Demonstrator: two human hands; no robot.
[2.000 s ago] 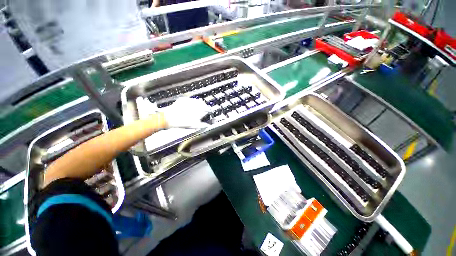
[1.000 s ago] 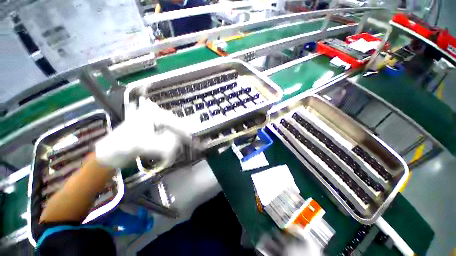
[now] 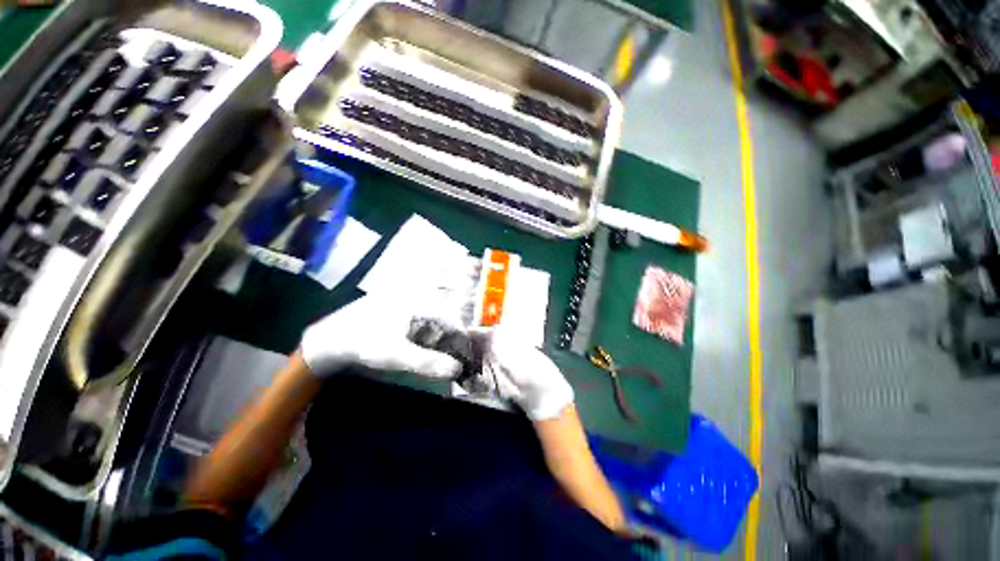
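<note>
My left hand (image 3: 367,342), in a white glove, comes from the lower left and holds a small dark electrical unit (image 3: 472,353). My right hand (image 3: 530,378), also white-gloved, is at the unit's right side, its fingers touching it. Both hands are near the bench's front edge. An orange holder (image 3: 495,287) stands upright just beyond them, with pale label strips (image 3: 532,305) beside it. A larger white paper sheet (image 3: 415,261) lies to the left. The fingertips are blurred and partly hide the unit.
A metal tray (image 3: 605,110) with rows of units stands beyond the papers. Stacked trays (image 3: 269,38) and a blue bin (image 3: 332,225) are left. Right are a unit row (image 3: 577,287), pliers (image 3: 614,378), a red-and-white packet (image 3: 665,302) and a white tube (image 3: 641,226). A blue bin (image 3: 707,482) is lower right.
The view has swung right and down to the bench. My left hand has moved from the left trays to the papers and now holds a unit. My right hand has come clearly into view beside it.
</note>
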